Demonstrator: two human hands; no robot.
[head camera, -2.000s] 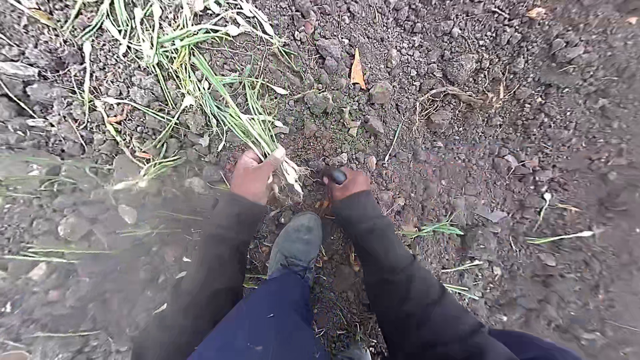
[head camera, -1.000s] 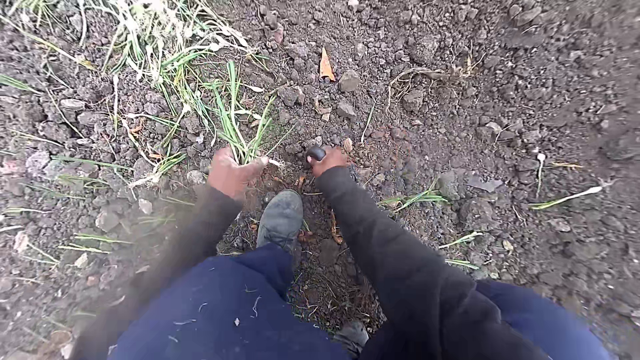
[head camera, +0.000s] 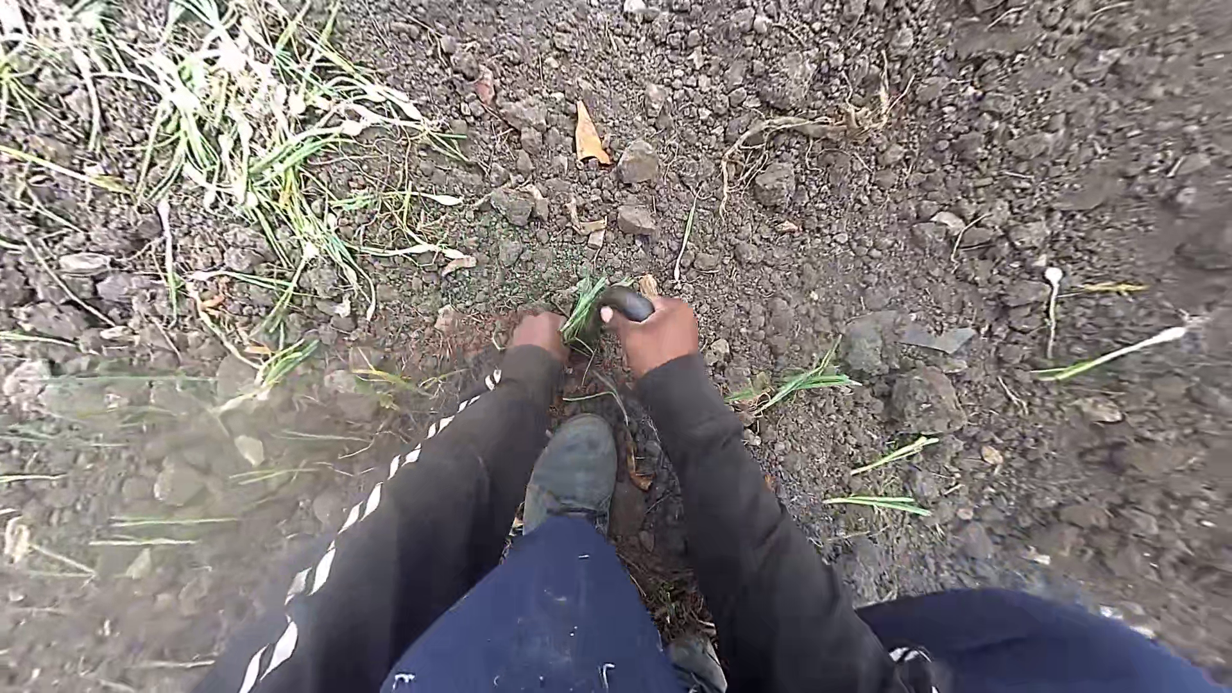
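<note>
My left hand (head camera: 541, 334) is low at the soil just ahead of my shoe, closed against a tuft of green plant blades (head camera: 583, 306). Close on its right, my right hand (head camera: 662, 335) grips a dark, rounded handle or tool (head camera: 628, 303); its lower part is hidden. The tuft stands between the two hands. At the upper left lies a loose heap of pulled green plants with pale bulbs (head camera: 250, 144), spread over the soil.
My grey shoe (head camera: 573, 472) stands just behind the hands. An orange-brown shard (head camera: 589, 135) and stones (head camera: 637, 162) lie ahead. A dry root (head camera: 784, 125) is at the upper right. Scattered green sprigs (head camera: 804, 382) and a single bulbed plant (head camera: 1121, 351) lie to the right.
The bunch of pale-bulbed plants in my left hand two seconds ago is out of it. My left hand has moved right, close to my right hand, at a green tuft.
</note>
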